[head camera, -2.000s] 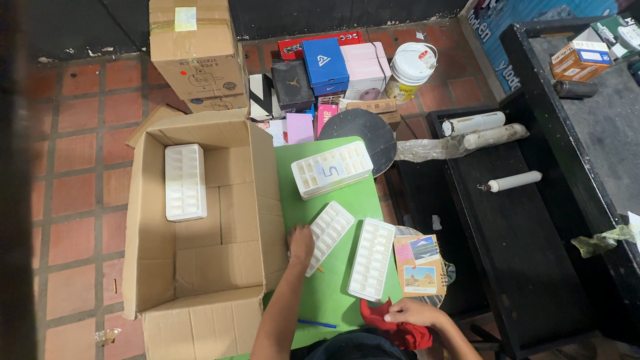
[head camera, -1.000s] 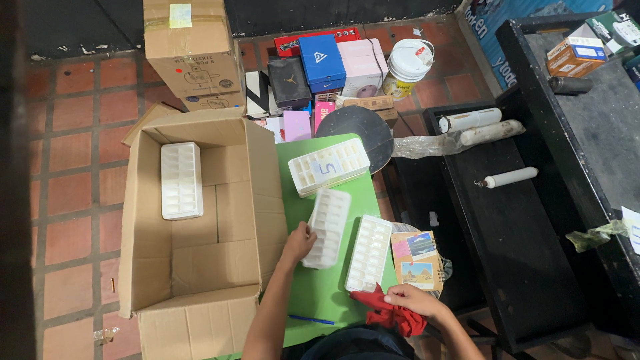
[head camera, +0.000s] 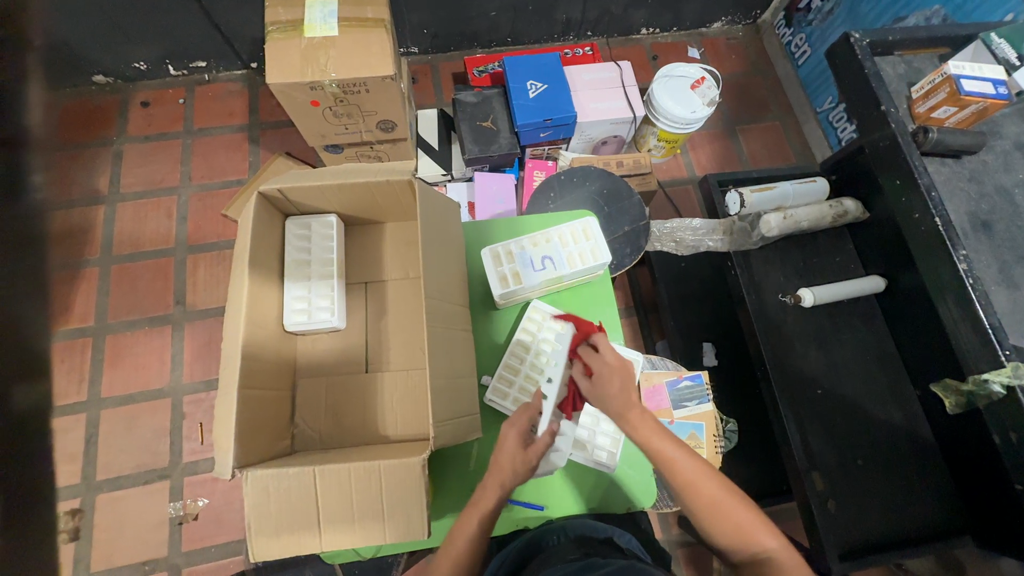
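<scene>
My left hand (head camera: 522, 444) grips the lower end of a tilted white plastic ice cube tray (head camera: 558, 400). Against that tray's right side, my right hand (head camera: 602, 376) presses a red cloth (head camera: 578, 332). Behind it, another white tray (head camera: 524, 352) lies on the green table (head camera: 480, 496). One more tray (head camera: 598, 438) is partly hidden under my hands at the right. Farther back, stacked trays (head camera: 552, 258) bear a paper with a handwritten number. Inside the open cardboard box (head camera: 450, 320) at the left, a white tray or stack (head camera: 314, 272) stands along the left wall.
A blue pen (head camera: 526, 505) lies near the table's front edge. Right of the trays is a spiral notebook (head camera: 680, 400) with pictures. Behind the table are a round black stool seat (head camera: 592, 212), shoe boxes (head camera: 538, 96) and a white bucket (head camera: 680, 104). Black shelving (head camera: 832, 400) stands at the right.
My right hand has moved up and left with the red cloth, onto the held tray. The tray in my left hand is now tilted, and another tray shows on the table behind it.
</scene>
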